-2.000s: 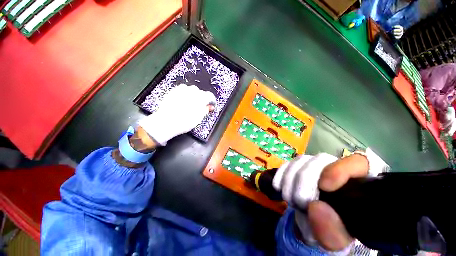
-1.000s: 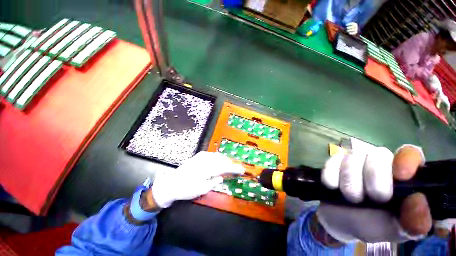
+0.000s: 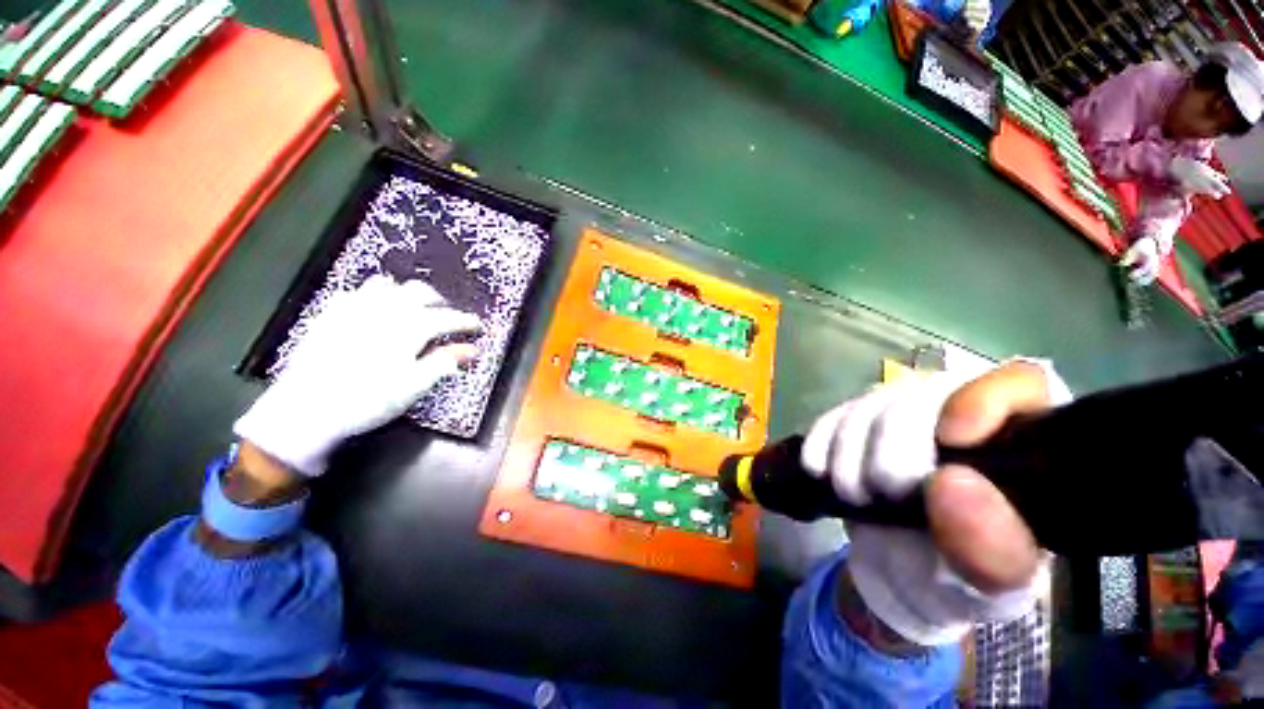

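Note:
An orange fixture (image 3: 527,478) lies in front of me with green circuit boards (image 3: 656,392) in its three pockets. My right hand (image 3: 929,485), gloved with bare thumb and fingertip, grips a black electric screwdriver (image 3: 1109,464). Its yellow-ringed tip is at the right end of the nearest board; whether it touches is unclear. My left hand (image 3: 363,367), in a white glove, is over the black screw tray (image 3: 524,263) left of the fixture, fingers bent down at the whitish screws. Whether it holds a screw cannot be seen.
A red-orange board (image 3: 167,263) at the left carries rows of green-and-white assemblies (image 3: 132,56). A metal upright (image 3: 363,69) stands behind the tray. The green conveyor belt (image 3: 665,125) runs behind. Silver ribbed strips (image 3: 1015,658) lie at lower right. A person in pink (image 3: 1137,118) works across the belt.
My left hand has moved from the nearest board back left over the screw tray. The screwdriver tip is now at the right end of the nearest board. The view has shifted.

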